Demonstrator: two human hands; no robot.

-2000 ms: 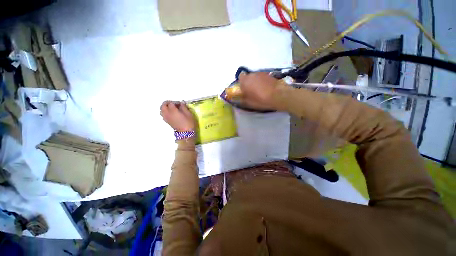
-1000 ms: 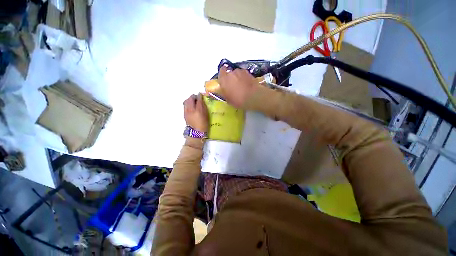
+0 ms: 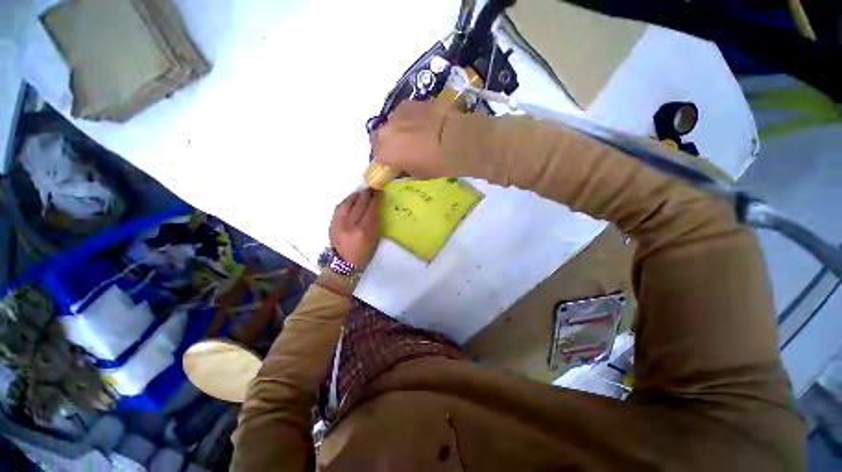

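Note:
The yellow pressing template with dark handwriting lies on the white table cover in front of me. My right hand is closed round the orange-tan handle of the steam iron, at the template's upper left edge. My left hand lies at the template's left edge, fingers bent and close under the iron handle's end. Whether its fingers pinch fabric there is hidden. No beige fabric edge shows clearly around the template.
A stack of beige pocket pieces lies at the upper left. A larger beige piece lies at the top right, near a black tape roll. The iron rest stands on the brown sheet. Hoses cross above my right arm.
The view has turned, so the table appears tilted. The iron has moved from the template's upper right corner to its upper left edge. My left hand remains at the template's left side.

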